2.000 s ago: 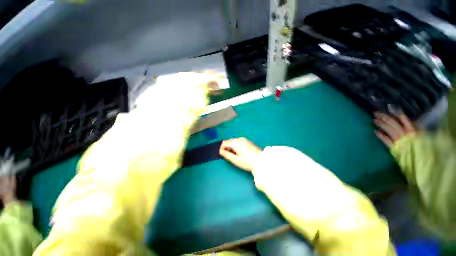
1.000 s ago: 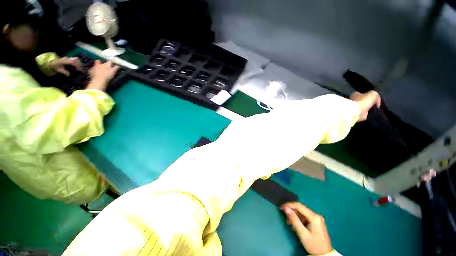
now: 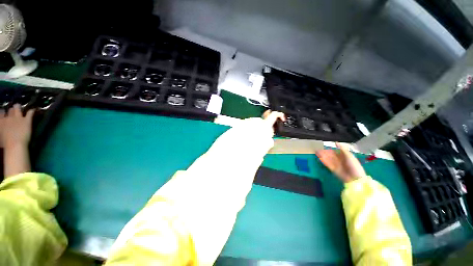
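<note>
A black foam tray (image 3: pixel 298 98) with a grid of pockets lies behind the bench's pale edge strip. Round watches show in its front row. My left hand (image 3: pixel 274 117) holds the tray at its front left corner, fingers partly hidden by the tray. My right hand (image 3: pixel 339 162) is at the tray's front edge, palm turned inward and fingers apart, with nothing seen in it. Whether its fingertips touch the tray cannot be told.
A black strip (image 3: pixel 288 182), a blue patch (image 3: pixel 302 165) and a tan strip (image 3: pixel 296 146) lie on the green mat (image 3: pixel 129 156). A second watch tray (image 3: pixel 150 78) stands left, another tray (image 3: pixel 433 182) right. A pale post (image 3: pixel 415 109) rises right. Another person's hand (image 3: pixel 15 130) is at far left.
The view has swung across the bench. The tray my left hand reached for at the back now lies flat behind the edge strip. My right hand has moved from the black strip to the tray's front.
</note>
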